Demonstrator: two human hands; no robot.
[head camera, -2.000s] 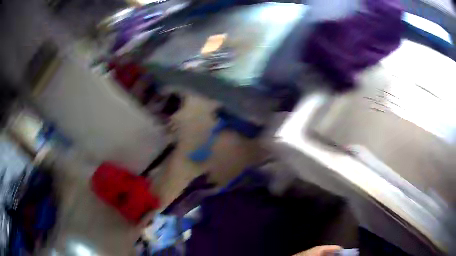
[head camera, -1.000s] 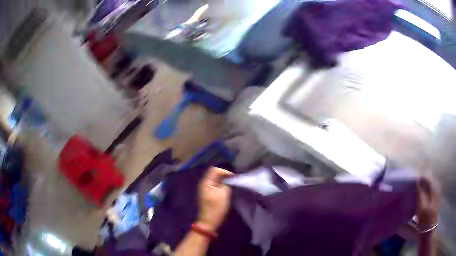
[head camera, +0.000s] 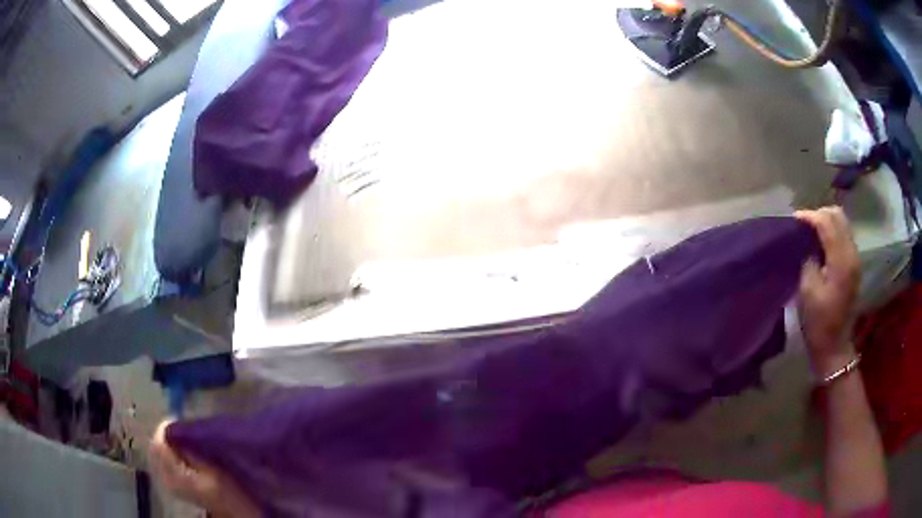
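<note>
A dark purple garment piece is stretched between my two hands at the near edge of the pressing table. Its right part lies over the table edge; the rest hangs in front of it. My left hand holds its left end at the lower left, partly hidden by the cloth. My right hand, with a bracelet at the wrist, grips its upper right corner. A small pale mark shows near the cloth's middle.
A steam iron rests at the table's far side, its hose curving right. Another purple cloth lies at the table's far left. A white scrap is at the right edge. A second table with an iron stands at left. Something red is at right.
The view has swung right, away from the floor and towards the pressing table. The garment piece is now spread wide between my hands, its right end raised over the table edge.
</note>
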